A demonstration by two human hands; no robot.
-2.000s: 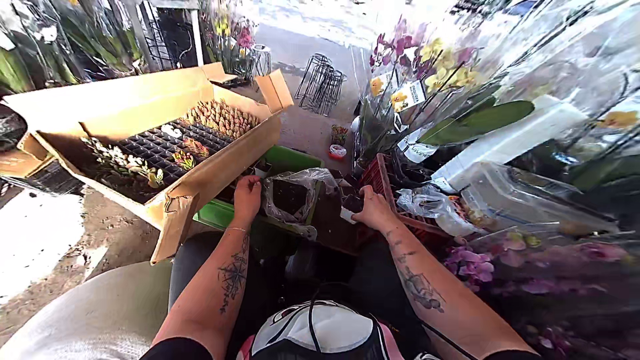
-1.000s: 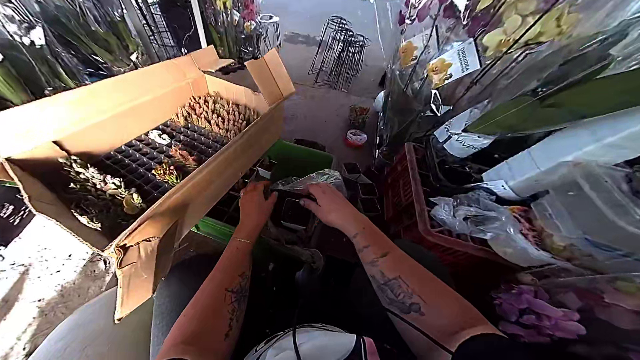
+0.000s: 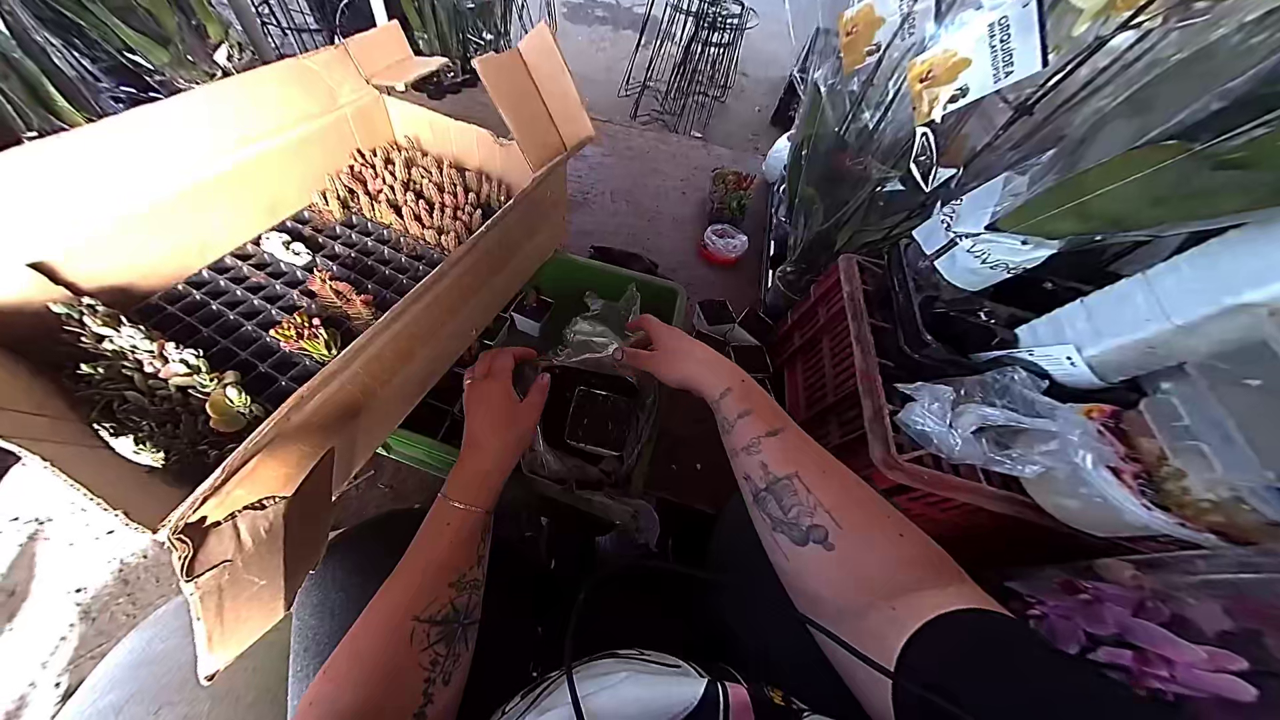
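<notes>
My left hand (image 3: 502,400) is over the left side of a clear plastic bag, its fingers curled around something small and dark. My right hand (image 3: 672,352) grips the upper right part of the clear plastic bag (image 3: 597,335), thumb and fingers on its edge. Inside the bag's mouth lie dark soil and a small square black pot (image 3: 598,418). The bag sits against a green plastic crate (image 3: 662,292). Another small pot (image 3: 530,310) stands in the crate, just above my left hand.
At left, a cardboard box (image 3: 400,350) holds a black cell tray (image 3: 230,290) with succulents. At right stand a red plastic crate (image 3: 860,350) and wrapped orchids (image 3: 935,75). Beyond the green crate are a red-rimmed tub (image 3: 723,243), a small potted succulent (image 3: 733,190) and wire racks (image 3: 690,60).
My hands, apart two seconds ago with a small pot in the right, came close together over the bag. They are now slightly apart again, and the right is on the bag's edge. The view has moved closer.
</notes>
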